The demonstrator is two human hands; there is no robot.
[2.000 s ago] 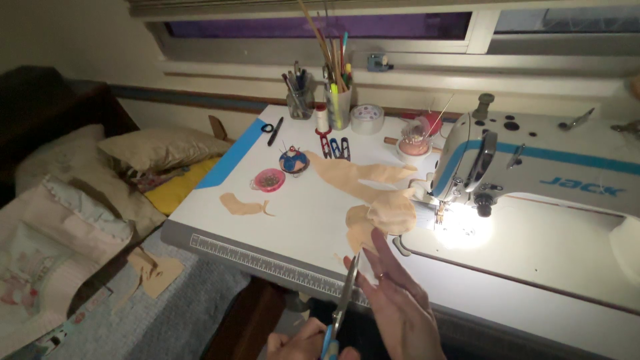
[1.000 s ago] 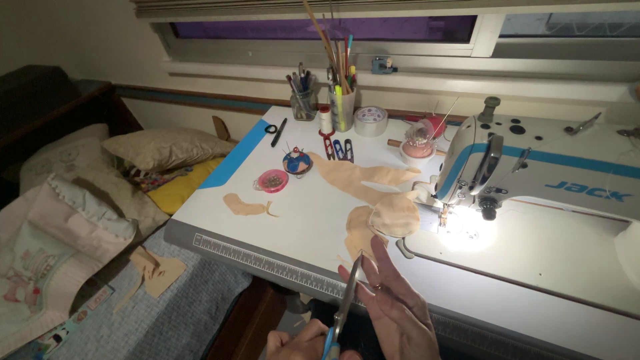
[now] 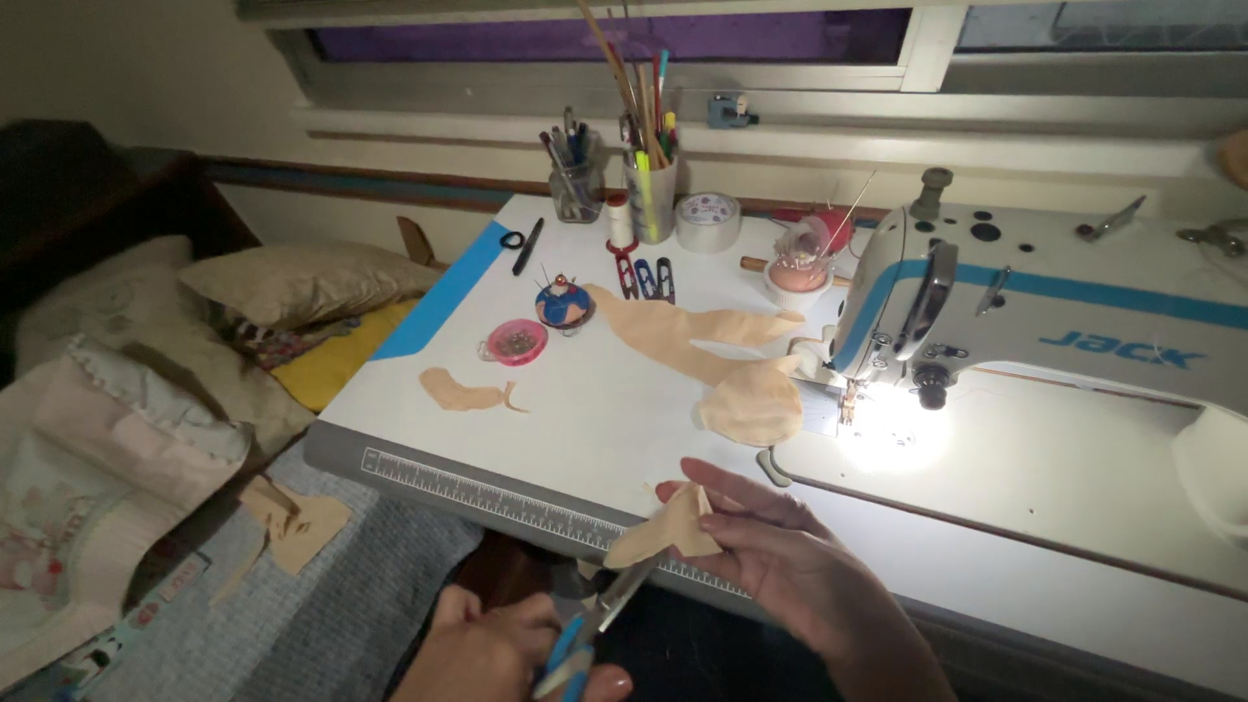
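My left hand (image 3: 507,643) grips the blue and grey handles of a pair of scissors (image 3: 616,597) at the bottom of the view. The blades point up and right, their tips by a small beige fabric piece (image 3: 668,531). That piece is pinched between the thumb and fingers of my right hand (image 3: 780,551), over the table's front edge. Beyond it lie a round beige fabric piece (image 3: 753,405) and a long, branched beige piece (image 3: 663,336). A small curved beige piece (image 3: 458,392) lies farther left.
A Jack sewing machine (image 3: 1033,302) with its lamp lit stands at right. Around the table's back are a pincushion (image 3: 564,304), a pink pin dish (image 3: 517,342), sewing clips (image 3: 645,279), a tape roll (image 3: 709,222) and a cup of pens (image 3: 650,195). Cushions (image 3: 302,278) lie at left.
The small beige fabric piece that lay on the table below the round piece is now held up in my right hand, nearer the front edge. The scissors have moved slightly lower.
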